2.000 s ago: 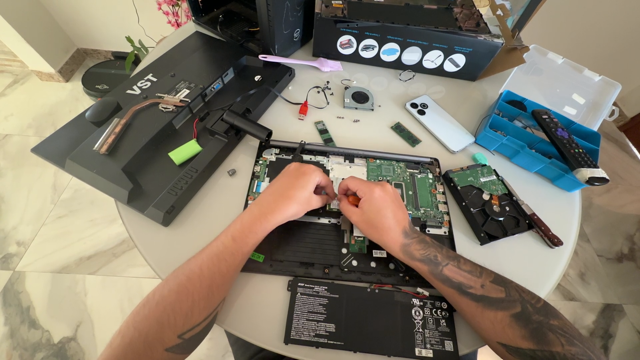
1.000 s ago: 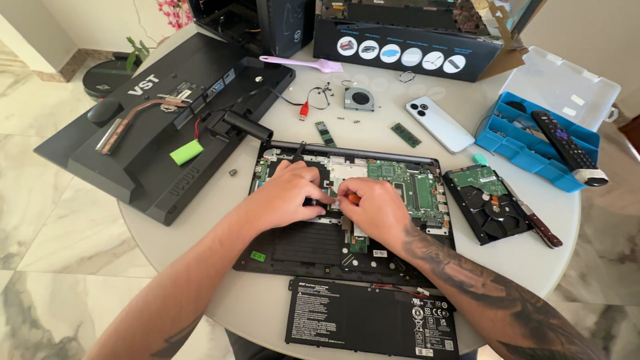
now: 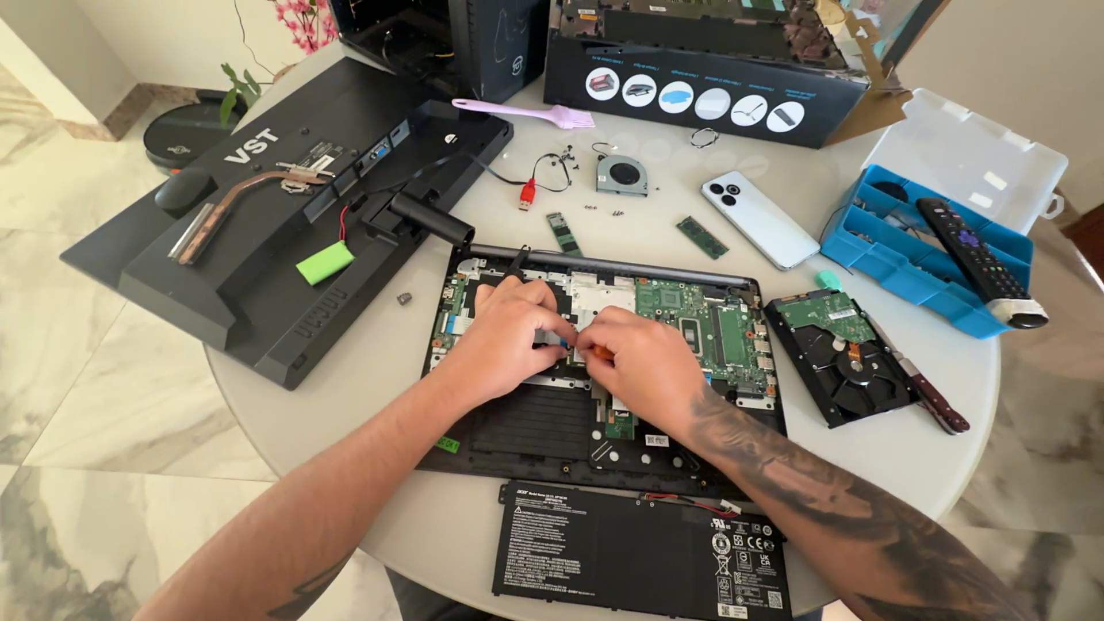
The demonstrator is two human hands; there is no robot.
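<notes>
An opened laptop base (image 3: 526, 423) lies on the round table with its green circuit board (image 3: 673, 302) exposed. My left hand (image 3: 517, 332) is over its middle, thumb and index finger nearly together beside a blue-edged ribbon part; whether they pinch anything is hidden. Close against it, my right hand (image 3: 642, 358) holds a small tool with an orange handle (image 3: 603, 353), its tip hidden. A dark pointed tool (image 3: 519, 259) shows behind my left hand. In front of the laptop lies its flat black battery (image 3: 638, 552). Behind it are two memory-like modules, one green (image 3: 702, 237), and a cooling fan (image 3: 622, 175).
A monitor (image 3: 259, 190) lies on the left, bearing a copper heat pipe (image 3: 228, 207) and a green battery pack (image 3: 325, 263). To the right are a white phone (image 3: 759, 220), a hard drive (image 3: 841, 358), a knife (image 3: 940, 405) and a blue organizer box (image 3: 906, 280). Loose screws (image 3: 591, 207) lie behind.
My left hand's fingers have shifted slightly around the middle of the laptop. My right hand stays in nearly the same place with the orange-handled tool.
</notes>
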